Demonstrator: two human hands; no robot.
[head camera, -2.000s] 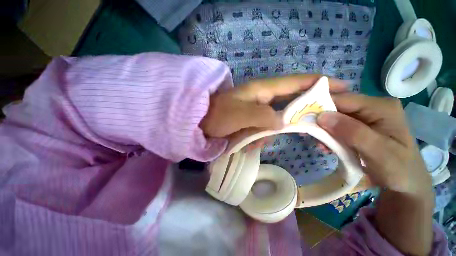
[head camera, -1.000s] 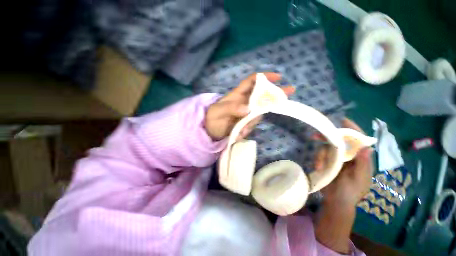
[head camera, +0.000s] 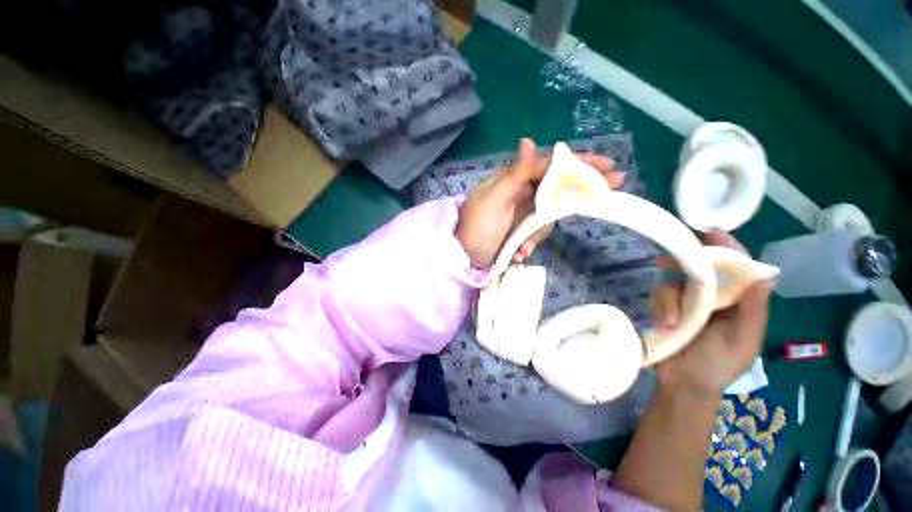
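The cream-white cat-ear headphones (head camera: 640, 215) are held up above a grey printed bag (head camera: 500, 400), arch away from me and both round cups toward me. Both ears show an orange-gold patch on the near face. My left hand (head camera: 495, 215) holds the band beside the left ear, with fingers behind that ear. My right hand (head camera: 710, 340) grips the band and the right ear. Parts of the fingers of both hands are hidden behind the headphones.
At right lie spare ear cups (head camera: 720, 178), a translucent bottle (head camera: 815, 264), a small red block (head camera: 805, 351), a gold-and-blue decoration sheet (head camera: 745, 445), a white cloth (head camera: 748, 378) and a tape roll (head camera: 853, 482). At left, a cardboard box (head camera: 285, 165) holds bundled printed bags (head camera: 375, 75).
My right hand has moved from the ear nearer the left to the ear at the right. The headphones are now held up from both sides. The view has swung, showing more boxes and bench.
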